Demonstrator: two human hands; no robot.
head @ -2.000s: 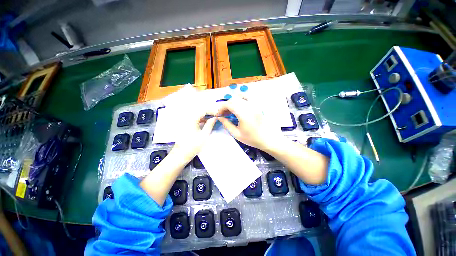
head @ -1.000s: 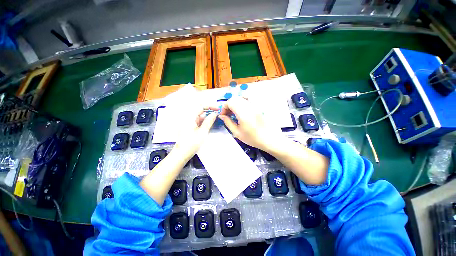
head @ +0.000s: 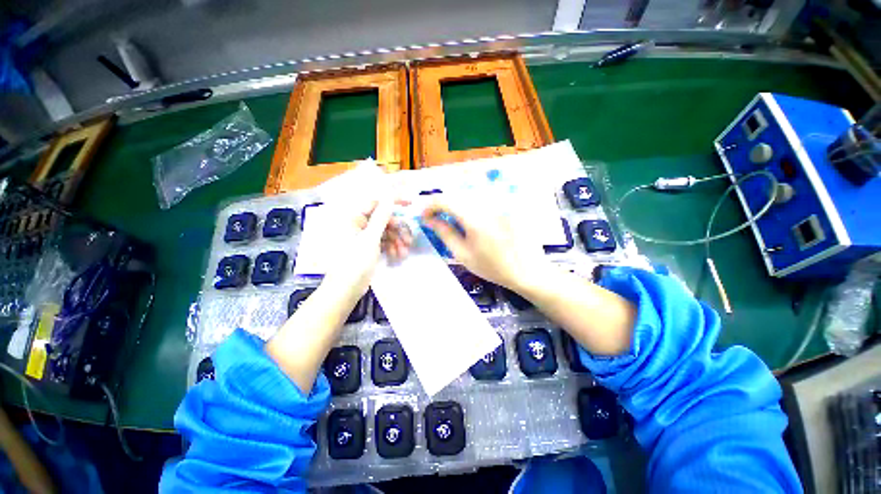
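Note:
A clear blister tray (head: 541, 410) holds black device housings (head: 389, 363) in rows. White liner sheets (head: 440, 323) lie across its middle and back. My left hand (head: 389, 236) is over the sheets with its fingers bent; blur hides what its fingertips touch. My right hand (head: 459, 236) is just beside it, its fingers on a blue film piece (head: 437, 234). A blue sticker (head: 494, 176) shows on the back sheet beyond my right hand.
Two wooden frames (head: 290, 135) stand behind the tray. A clear plastic bag (head: 213, 154) lies at upper left. A blue control box (head: 797, 183) with a looped cable is at right, near a thin stick (head: 720, 286). A black device (head: 92, 309) with purple cable is at left.
My hands have moved slightly apart, the left one shifting left. The blue piece between the fingers shows larger. The blue dots on the back sheet look different, with one now farther right.

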